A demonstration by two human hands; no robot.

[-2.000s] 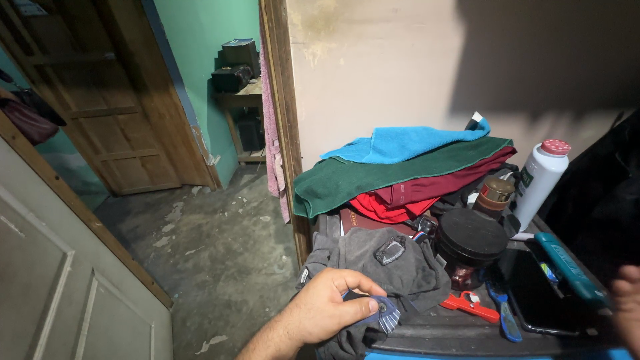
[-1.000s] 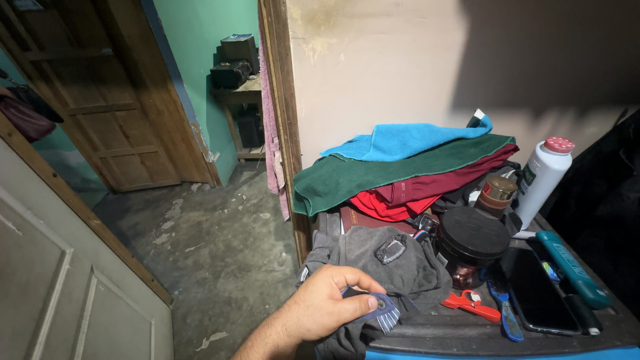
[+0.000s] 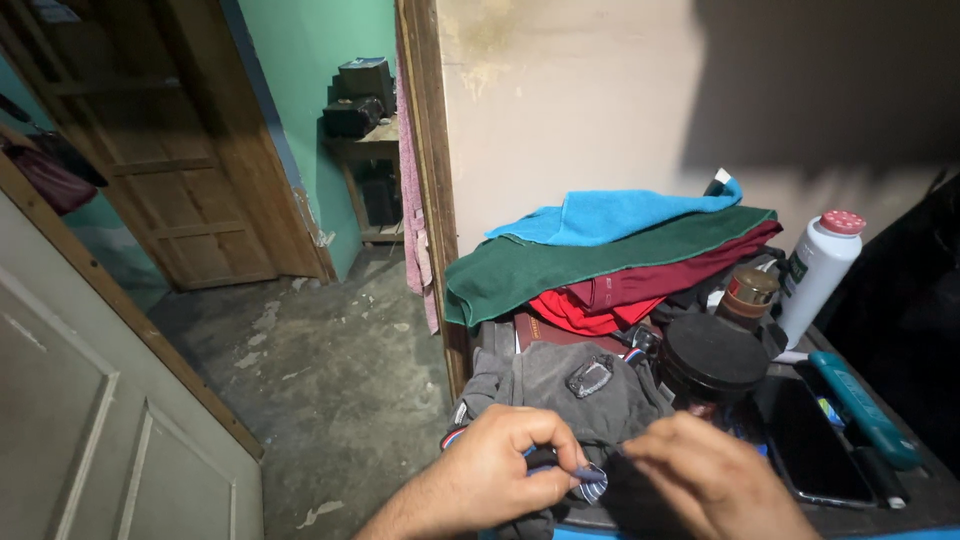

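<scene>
My left hand (image 3: 517, 457) pinches a small blue piece of cloth with white stripes (image 3: 592, 484) between thumb and fingers, at the near edge of the cluttered surface. Close on its right is my right hand (image 3: 705, 472), blurred, its fingertips near the striped piece; whether it holds anything cannot be told. Behind both hands lies a crumpled grey garment (image 3: 555, 382) with a dark patch. Folded cloths in blue (image 3: 615, 214), green (image 3: 525, 270), maroon (image 3: 637, 281) and red (image 3: 585, 311) are heaped beyond it.
A black-lidded jar (image 3: 712, 352), a gold-capped jar (image 3: 750, 289) and a white bottle with a red cap (image 3: 821, 277) stand on the right. Near them lie a black smartphone (image 3: 810, 442) and a teal case (image 3: 862, 412). A white panelled door (image 3: 97, 375) is at the left.
My right hand has come in from the right edge to beside my left hand. The left hand keeps hold of the striped cloth. The red clip seen earlier is now hidden.
</scene>
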